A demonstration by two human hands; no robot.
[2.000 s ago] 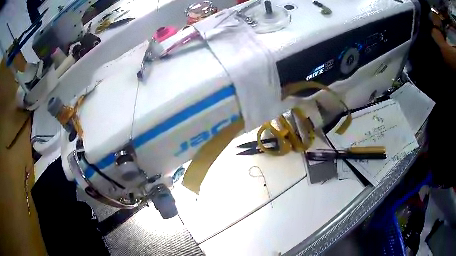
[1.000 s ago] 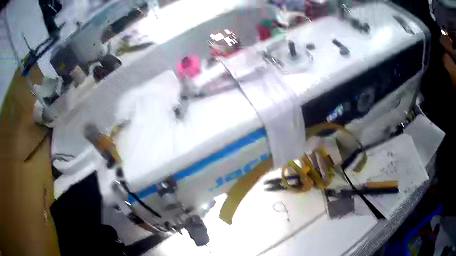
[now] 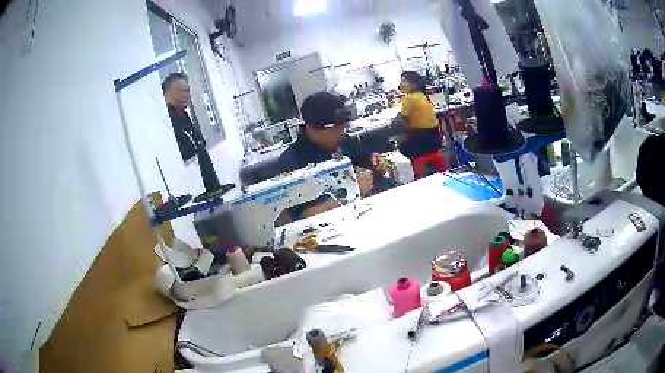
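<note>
Neither of my hands is in the picture. Nearest in front is the white sewing machine arm (image 3: 430, 342), with a blue stripe at the bottom edge and a dark control panel (image 3: 594, 299) at right. A white cloth strip (image 3: 499, 328) is wrapped round the arm. A small grey spool with yellow cloth (image 3: 321, 346) stands on its left end. Slim metal tools (image 3: 456, 309) and a clear bobbin winder disc (image 3: 523, 288) are on top. The needle area and the fabric are out of view below.
Behind the arm stand a pink thread cone (image 3: 405, 295), a red jar (image 3: 450, 270) and green cones (image 3: 500, 251). Yellow-handled scissors (image 3: 321, 246) lie on the white table beyond. Brown board (image 3: 109, 299) is at left. A person in a dark cap (image 3: 324, 138) sits at another machine; others are farther back.
The view has tilted up from the machine bed to the room. The needle end, the scissors under the arm and the papers near them have dropped out of view.
</note>
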